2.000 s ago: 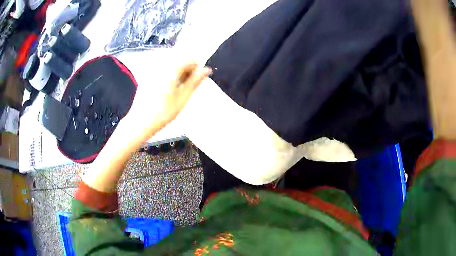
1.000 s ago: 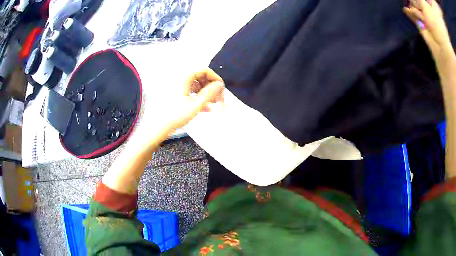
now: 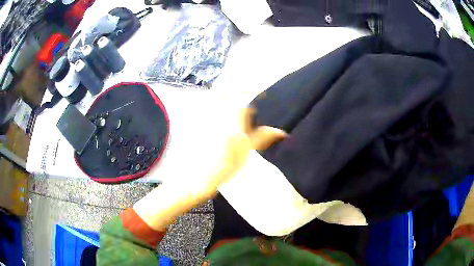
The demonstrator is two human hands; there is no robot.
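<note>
A dark garment (image 3: 338,124) lies in folds across the right side. Its white collar (image 3: 270,202) curves below it, with one narrow end turned to the right. My left hand (image 3: 254,132) is blurred, where the collar meets the dark cloth. Its thumb lies over the dark cloth's edge; whether it grips is not clear. My right hand is out of the picture; only a bit of forearm and the cuff show at the right edge. No needle or thread is visible at my hands.
A round black tray (image 3: 124,171) with red rim holds small discs and a needle. A flat dark rectangle (image 3: 76,128) overlaps its left edge. Thread spools (image 3: 89,77) and a clear plastic bag (image 3: 189,47) lie beyond. Blue crates (image 3: 70,247) stand below. More dark cloth (image 3: 322,14) lies at the top.
The view has shifted, so things sit lower. The dark cloth is now more bunched, with its far edge in view. My left hand reaches onto the cloth. My right hand has left the picture.
</note>
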